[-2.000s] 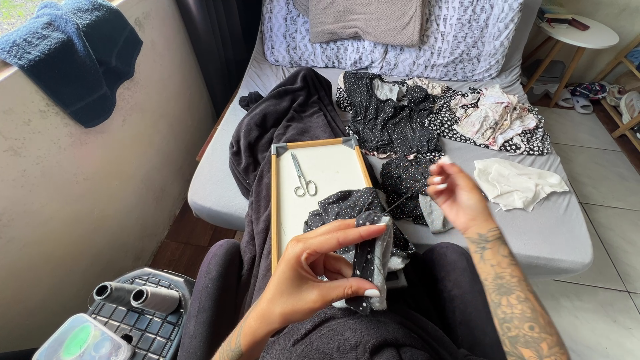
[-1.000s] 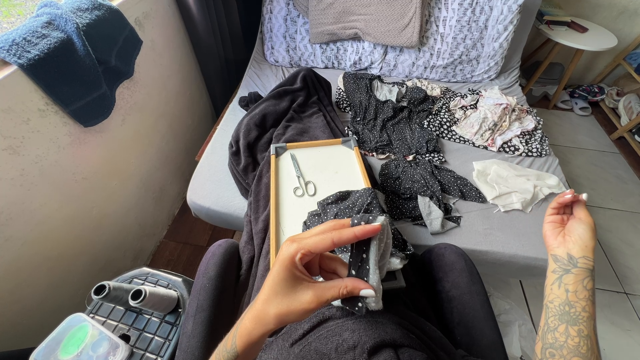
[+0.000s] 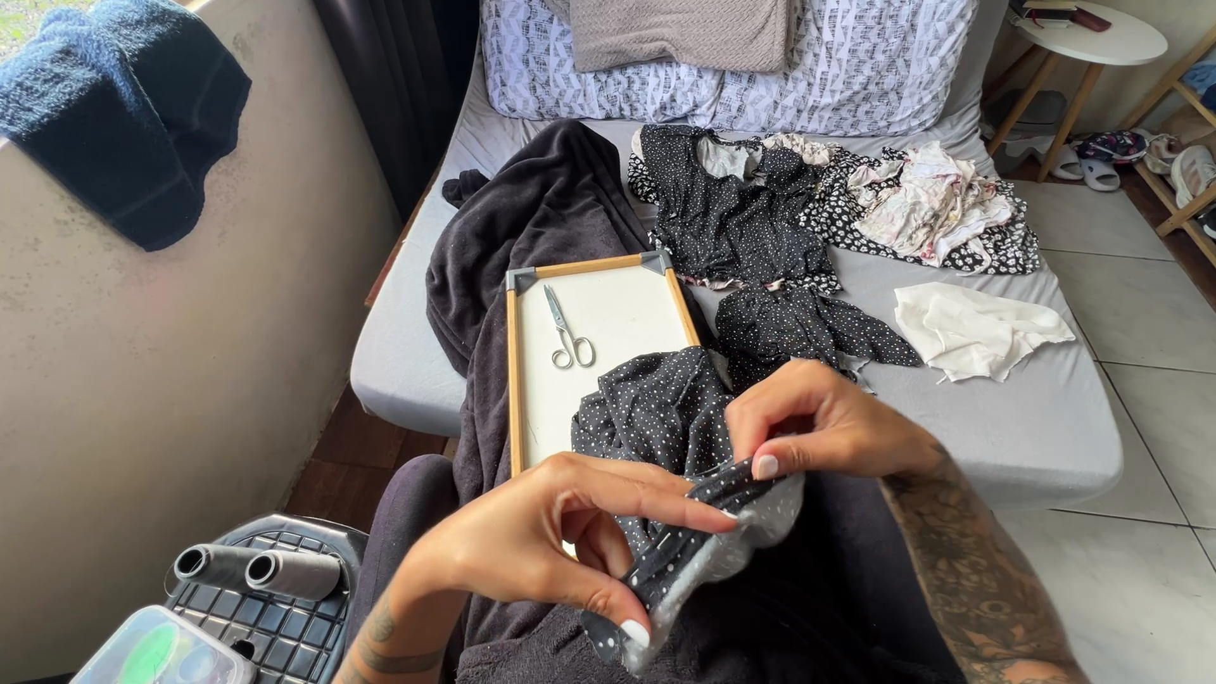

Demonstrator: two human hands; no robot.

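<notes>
A black fabric piece with white dots (image 3: 655, 408) lies over the lower part of a wood-framed white board (image 3: 608, 299), its near edge raised above my lap. My left hand (image 3: 560, 532) pinches the folded edge between thumb and fingers. Close beside it, my right hand (image 3: 817, 427) grips the same edge farther along with thumb and forefinger. The pale underside of the cloth shows below the fold. Whether a needle is between my fingers cannot be seen. Metal scissors (image 3: 568, 332) lie on the board, blades pointing away from me.
Dotted black garments (image 3: 741, 209), a floral cloth (image 3: 936, 204) and a white cloth (image 3: 978, 328) lie on the bed. A dark blanket (image 3: 532, 209) runs beside the board. Thread spools (image 3: 294, 574) and a plastic box (image 3: 161, 651) sit on a black stool (image 3: 294, 632) at lower left.
My right hand, out to the right one second ago, has come back to the cloth and now grips its edge. My left hand still pinches the fold.
</notes>
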